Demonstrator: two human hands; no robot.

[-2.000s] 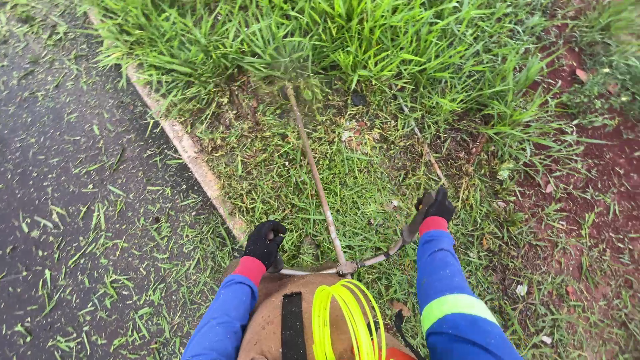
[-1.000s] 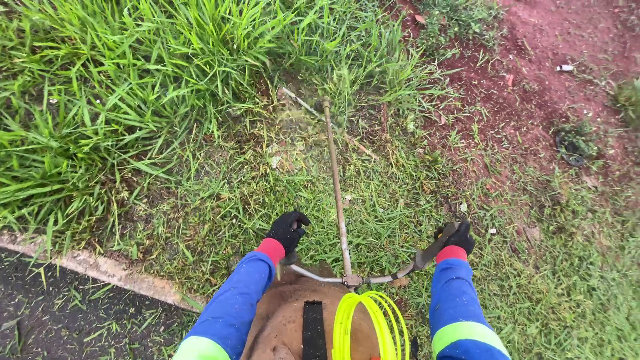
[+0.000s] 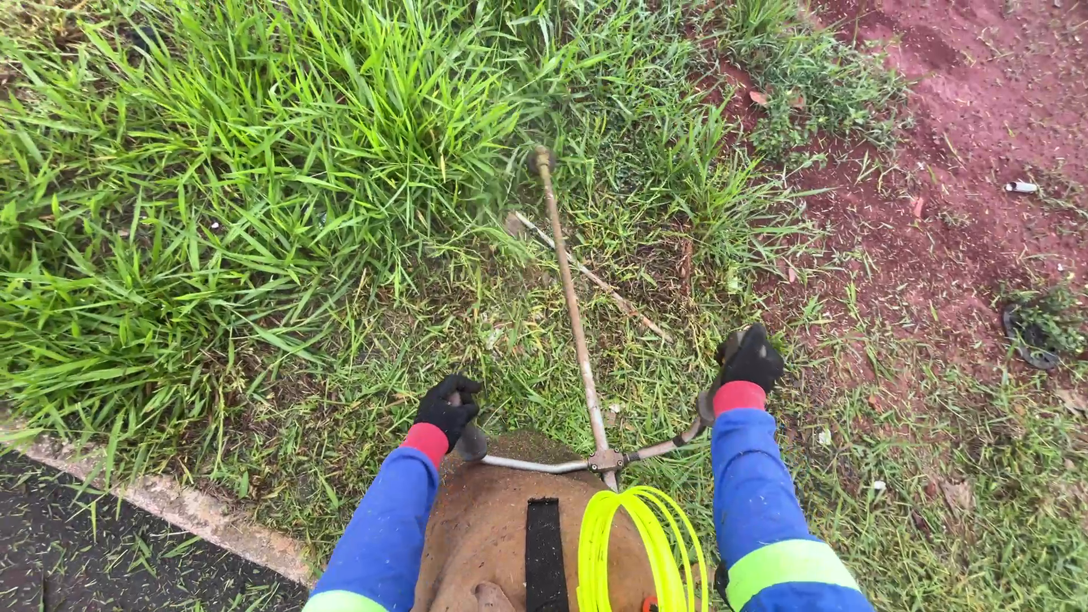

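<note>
My left hand (image 3: 448,408), in a black glove, grips the left handle of a brush cutter's handlebar (image 3: 535,466). Around the right handle, my right hand (image 3: 750,359) is closed in a matching glove. The brush cutter's shaft (image 3: 574,314) runs forward from the handlebar clamp, and its cutting head (image 3: 541,159) is at the edge of the tall green grass (image 3: 340,127). A coil of neon yellow trimmer line (image 3: 642,552) hangs at my front, over a brown leather apron (image 3: 476,527) with a black strap.
A concrete curb (image 3: 195,514) divides the grass from dark asphalt (image 3: 110,557) at lower left. Bare red soil (image 3: 943,221) lies to the right, with a small white piece of litter (image 3: 1021,187). A pale dry stick (image 3: 595,279) crosses beneath the shaft.
The view has turned, bringing more red soil in on the right. Since one second ago, the cutting head has swung left toward the tall grass. Both hands still hold the handles.
</note>
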